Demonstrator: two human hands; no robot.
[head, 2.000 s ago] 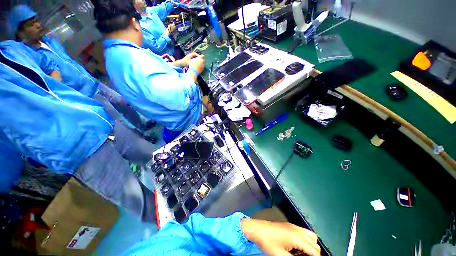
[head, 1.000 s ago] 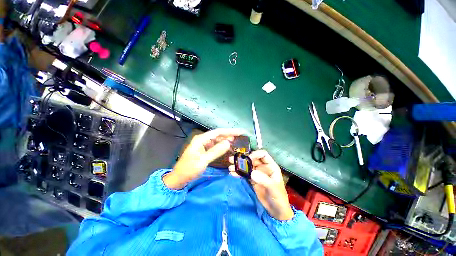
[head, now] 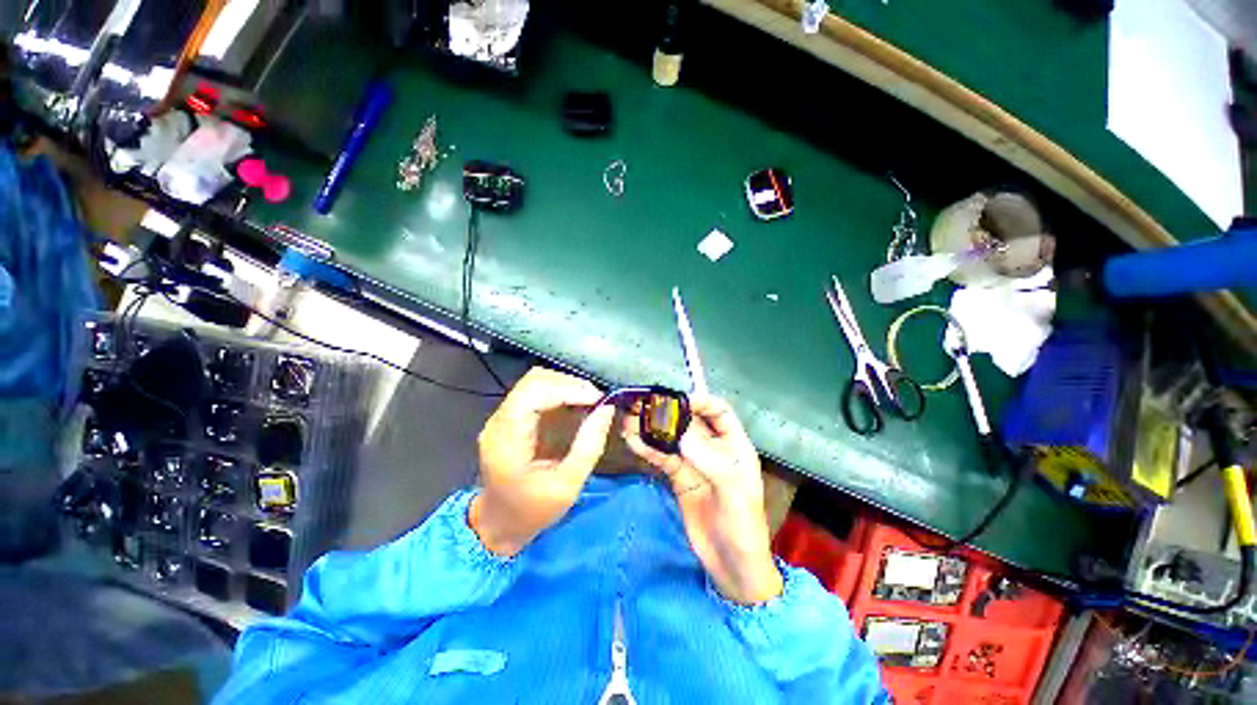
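Note:
A small dark squarish watch body (head: 663,419) with a gold-coloured inside is held over the bench's front edge. My right hand (head: 717,475) grips it from the right with its fingertips. My left hand (head: 540,461) pinches a thin dark part (head: 618,394) at the watch body's left side; whether that part is joined to the body is unclear. Pale pointed tweezers (head: 689,340) lie on the green mat just beyond the right hand.
Scissors (head: 864,369), a yellow ring (head: 926,347) and a tape roll (head: 995,237) lie at right. A second case (head: 769,194) and white square (head: 714,245) are mid-bench. A red parts tray (head: 965,620) is at lower right, a blister tray (head: 221,455) at left.
The view has swung down to both hands from the line. Since one second ago, the dark part in my left hand has turned from broadside to nearly edge-on beside the watch body.

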